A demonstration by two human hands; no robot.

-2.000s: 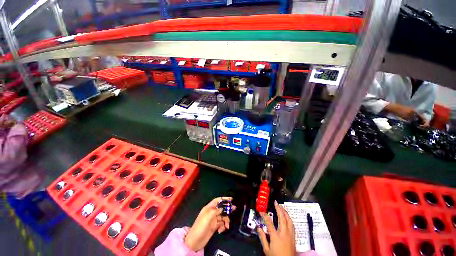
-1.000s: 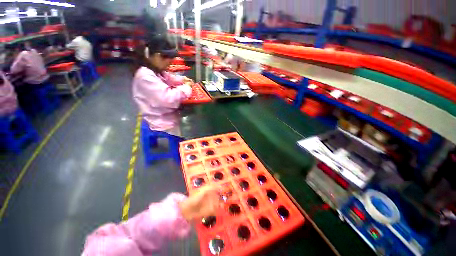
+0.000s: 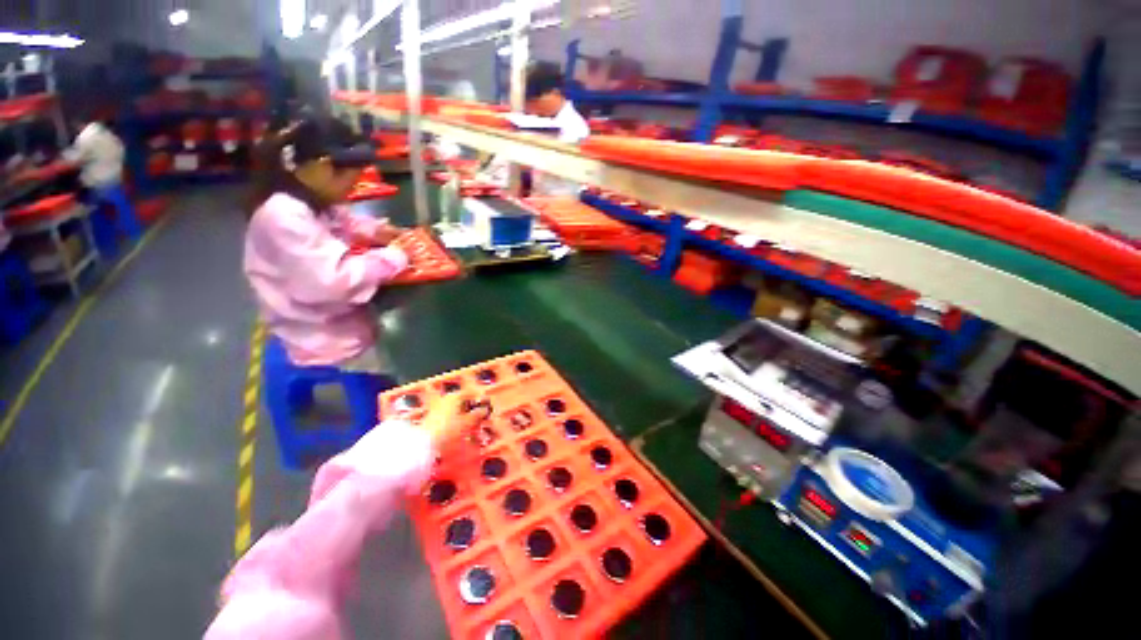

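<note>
The red tray (image 3: 676, 550) lies on the green bench in front of me, with rows of round holes. Most holes hold small dark shiny round units (image 3: 583, 518). My left hand (image 3: 441, 423) is blurred and reaches over the tray's far left part. Its fingertips are at a dark round unit (image 3: 477, 410); whether they grip it or only touch it is not clear. My right hand is not in view.
A blue control box (image 3: 895, 550) with a white ring on top and a grey power supply (image 3: 747, 448) under papers stand at right. A person in pink (image 3: 313, 275) sits beyond the tray at another red tray. A long shelf (image 3: 738, 231) runs along the back.
My view has turned left from the fixture to the tray. My right hand has left the view. My left hand has moved from the fixture to the tray, then towards its far left part.
</note>
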